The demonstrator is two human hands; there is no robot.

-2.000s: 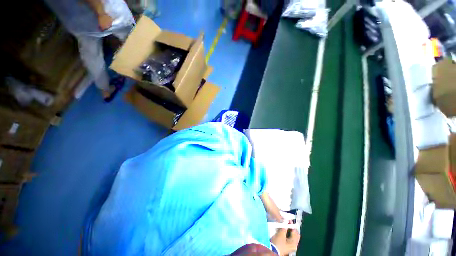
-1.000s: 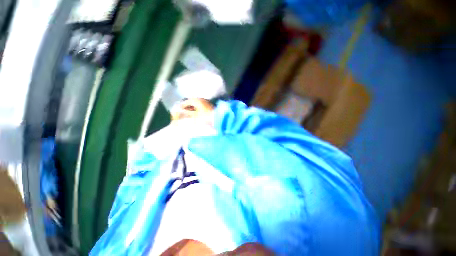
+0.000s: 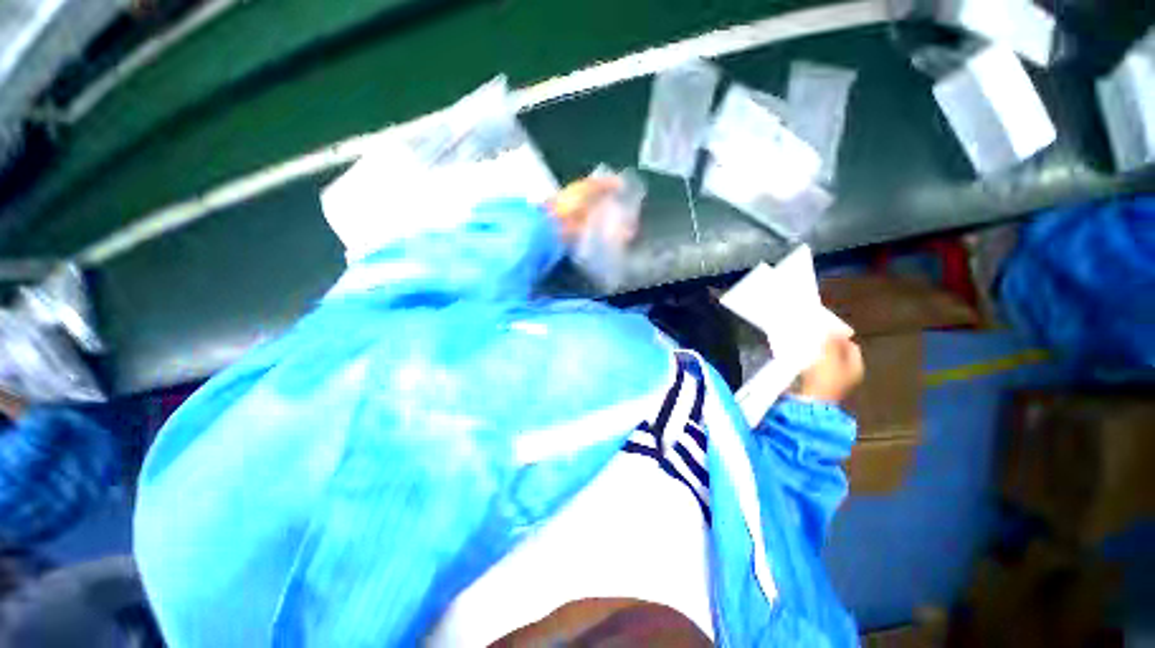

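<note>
My left hand (image 3: 593,213) is over the near side of the green bench and holds a crinkled clear bag (image 3: 611,241), partly blurred. My right hand (image 3: 832,367) holds several white leaflets (image 3: 792,306), spread at angles, beyond the bench's front edge. A thick stack of white sheets (image 3: 424,200) lies left of my left hand, partly behind my sleeve, with clear bags (image 3: 475,124) on its far side. White and clear packs (image 3: 764,158) lie on the bench between and beyond my hands.
More white packs (image 3: 994,112) lie farther right. A pale rail (image 3: 709,48) runs behind the bench, with a green belt (image 3: 342,82) beyond. Silvery bags (image 3: 44,336) and a blue sleeve (image 3: 57,462) are at left. Cartons (image 3: 880,437) and another person's blue clothing (image 3: 1089,289) are at right.
The view has swung round strongly. My hands, together at the bench two seconds ago, are now apart, the left with a clear bag and the right with leaflets raised near my body.
</note>
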